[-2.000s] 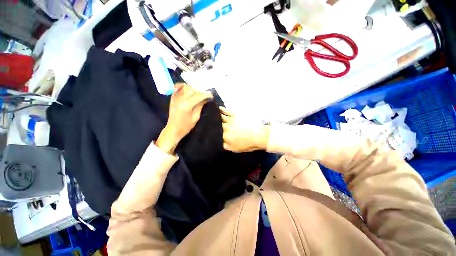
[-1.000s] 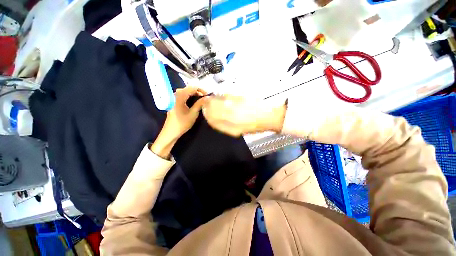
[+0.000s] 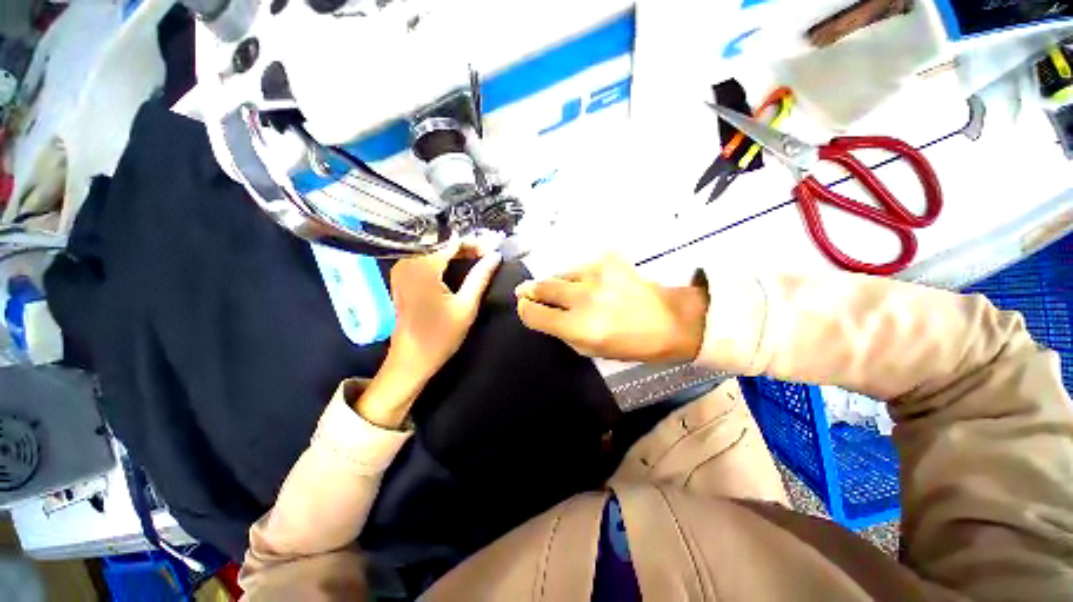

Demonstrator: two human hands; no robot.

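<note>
A large dark garment (image 3: 224, 318) covers the table's left part and hangs over my lap. Its narrow end lies under the needle area (image 3: 482, 218) of the white sewing machine (image 3: 518, 71). My left hand (image 3: 435, 308) pinches the garment edge right beside the presser foot; the fingertips partly hide the edge. My right hand (image 3: 612, 308) is just right of the garment, fingers curled and thumb near the fingertips, at the cloth's right edge. Whether it grips any cloth is hidden. A light-blue flat piece (image 3: 355, 294) lies left of my left hand.
Red-handled scissors (image 3: 865, 194) and small snips (image 3: 744, 147) with yellow-orange parts lie on the machine bed at right. A blue crate (image 3: 841, 470) holding white pieces stands below the table edge. A grey-white housing with a round vent (image 3: 47, 429) is at far left.
The view has shifted closer to the machine. My right hand was close against my left at the cloth edge and is now apart, to the right. My left hand stays at the cloth edge.
</note>
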